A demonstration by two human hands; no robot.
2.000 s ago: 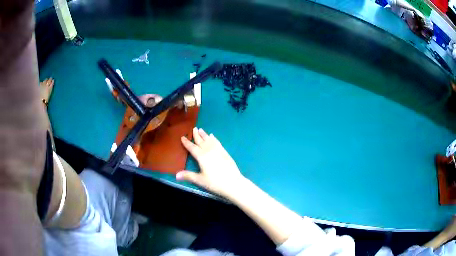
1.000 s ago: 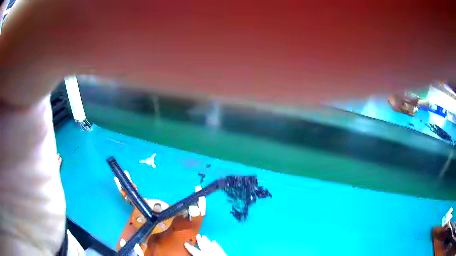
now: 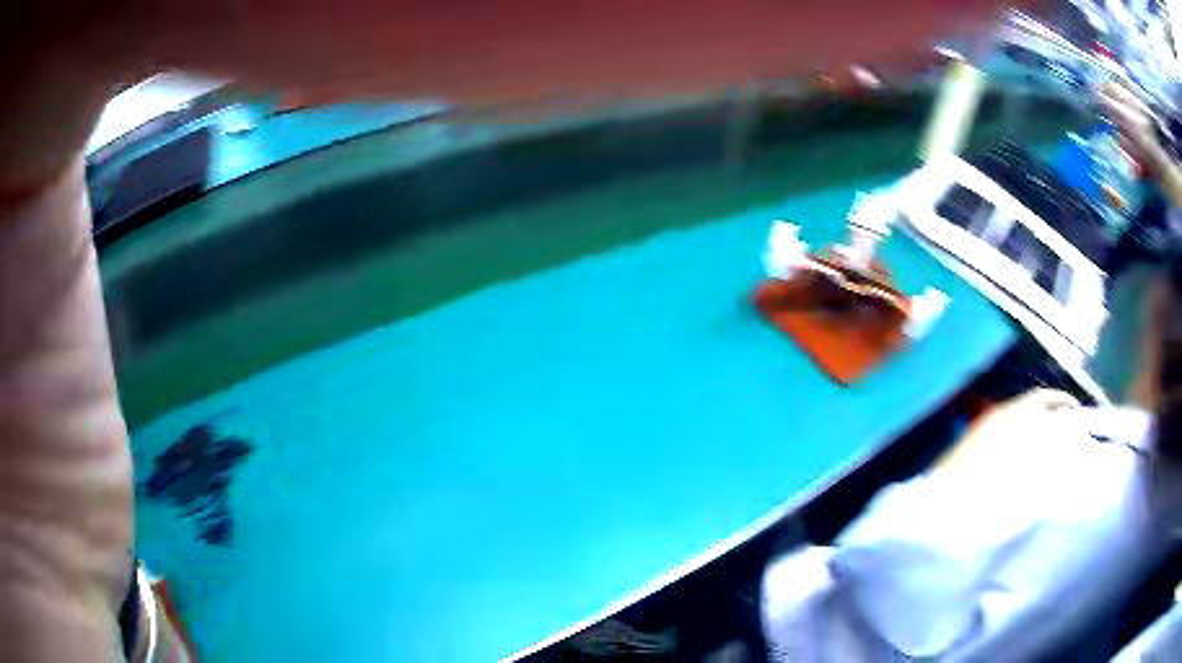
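Note:
My left hand (image 3: 58, 350) is very close to the lens. Its palm and wrist fill the left edge and a blurred reddish part covers the top; its fingertips cannot be made out. My right hand is out of the picture. The loose pile of small black inserts (image 3: 195, 473) lies on the green bench at the lower left. Only a sliver of an orange-brown fixture plate (image 3: 173, 619) shows at the bottom left. The black three-armed frame is not in view.
A blurred orange fixture (image 3: 843, 321) with white arm supports stands on the bench (image 3: 480, 427) at the right. A white framed object (image 3: 1005, 240) is beyond it. A person in a white sleeve (image 3: 959, 544) sits at the lower right. The bench edge curves along the bottom.
The view has swung to the right. The black pile has shifted to the left of the picture, and the three-armed frame and my right hand have left it. My left hand stays close to the lens.

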